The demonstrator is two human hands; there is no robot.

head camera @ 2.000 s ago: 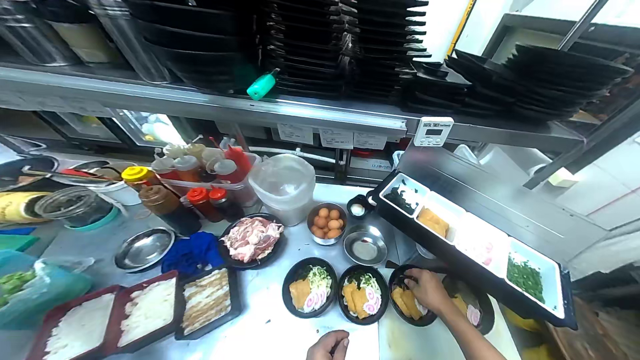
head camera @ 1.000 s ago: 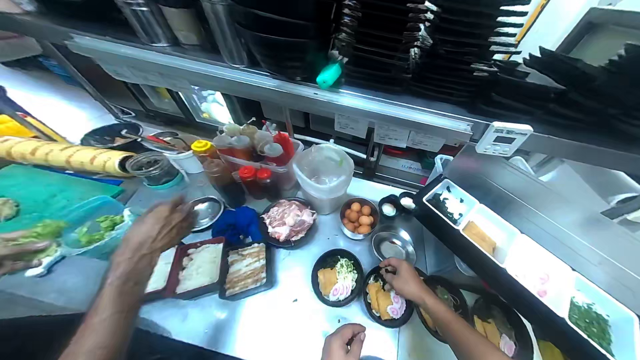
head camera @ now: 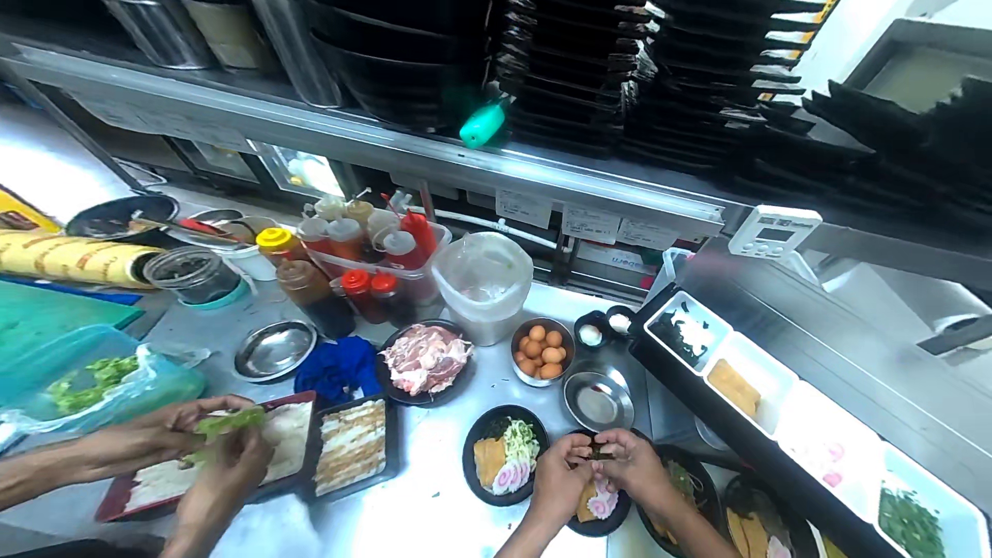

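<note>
My left hand [head camera: 559, 478] and my right hand [head camera: 633, 467] meet over the back part of a black bowl [head camera: 595, 530]. Their fingertips are pinched close together around a small dark piece of food, perhaps seaweed; the fingers partly hide it. Fried tofu and pink-swirled fish cake slices show in this bowl, below my hands. Just left of it, another black bowl [head camera: 467, 465] holds dark seaweed, shredded greens, fried tofu [head camera: 490, 463] and fish cake slices [head camera: 511, 474]. Two more filled black bowls stand to the right, partly behind my right forearm.
At left, a co-worker's hands [head camera: 225, 449] hold lettuce above rice trays. Behind the bowls are a steel dish [head camera: 598, 395], a bowl of eggs [head camera: 541, 333], raw meat [head camera: 426, 358] and a plastic tub [head camera: 482, 287]. A long black topping rack [head camera: 744, 442] runs along the right.
My left hand has risen from the table's front edge to join my right hand over the bowl. The co-worker's hands now hold lettuce over the trays. The view has shifted left.
</note>
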